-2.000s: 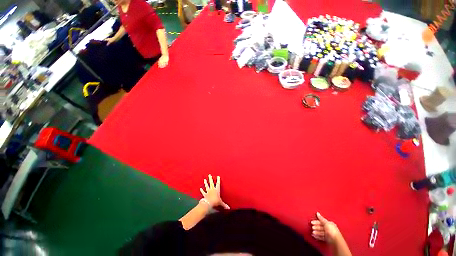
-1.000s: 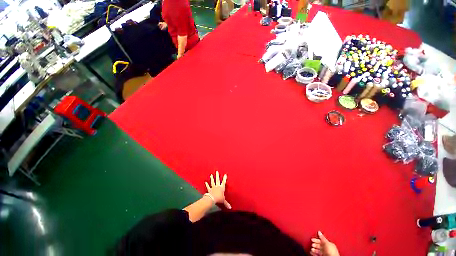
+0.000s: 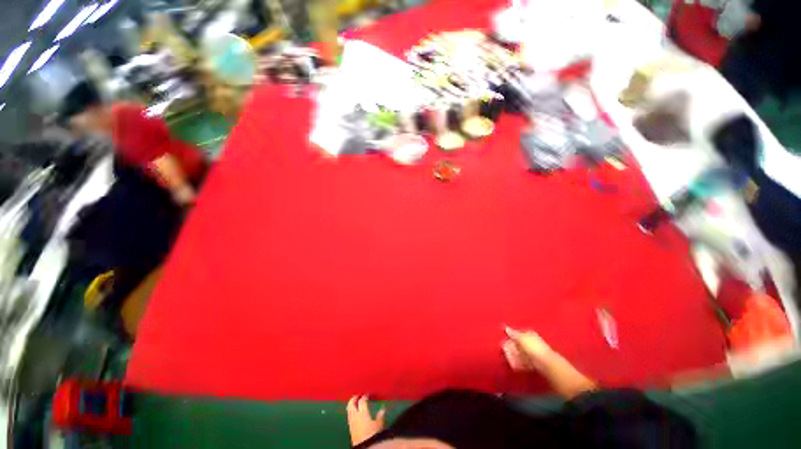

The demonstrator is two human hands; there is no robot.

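Note:
The frame is blurred. The red-covered table [image 3: 351, 254] lies in front of me. My left hand [image 3: 364, 423] is at the near table edge, low in the view, with its fingers apart and nothing in it; its lower part is hidden. My right hand [image 3: 520, 349] rests on the red cloth with the fingers curled; I cannot tell whether it holds anything. The thread snips [image 3: 607, 327] lie on the cloth to the right of my right hand.
Thread spools [image 3: 465, 63], tubs [image 3: 407, 147] and a tape roll [image 3: 446, 171] are at the far side. Bagged trims [image 3: 546, 140] lie far right. A person in red [image 3: 140, 140] stands at the left beside dark cloth. A red stool [image 3: 91, 405] is low left.
The view has turned right and tilted up, so the table edge now runs level below. My left hand sits lower in view, and more of my right forearm shows.

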